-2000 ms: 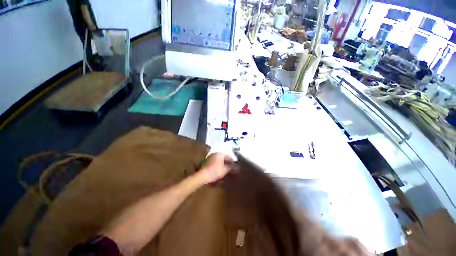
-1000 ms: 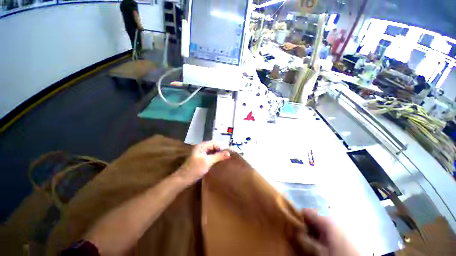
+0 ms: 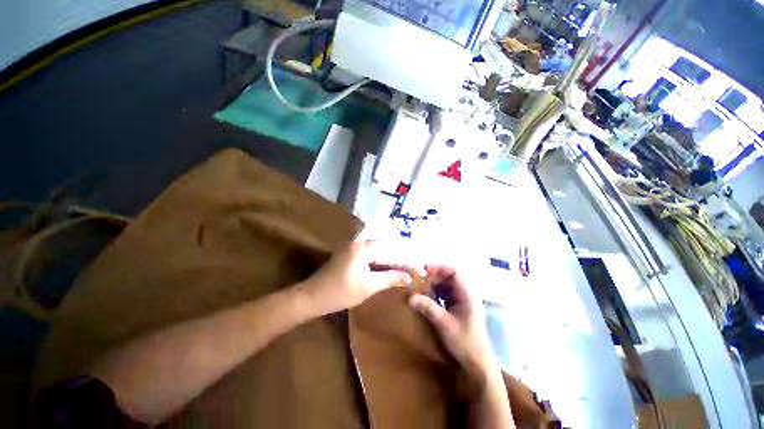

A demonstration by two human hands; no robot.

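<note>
A brown tote bag body (image 3: 209, 218) hangs over the near side of the white machine table (image 3: 536, 293), with thin tan handles (image 3: 50, 243) at its left. My left hand (image 3: 356, 275) pinches the folded top edge of the bag. My right hand (image 3: 452, 314) grips the same edge just to the right, fingertips close to my left ones. An orange-brown panel (image 3: 398, 352) hangs between my forearms. The needle area (image 3: 404, 216) of the pattern sewing machine (image 3: 444, 142) is just beyond my hands, not touching the bag edge.
A control screen (image 3: 436, 17) stands behind left of the head, with a looped white cable (image 3: 276, 84). A green sheet (image 3: 285, 113) lies left. A small dark item (image 3: 500, 263) and thin snips (image 3: 524, 261) lie on the table. Pale strips (image 3: 683, 226) are piled at right.
The view has tilted down and turned. My right hand has come up from the lower right to the bag edge beside my left hand. The person and trolley have left the view.
</note>
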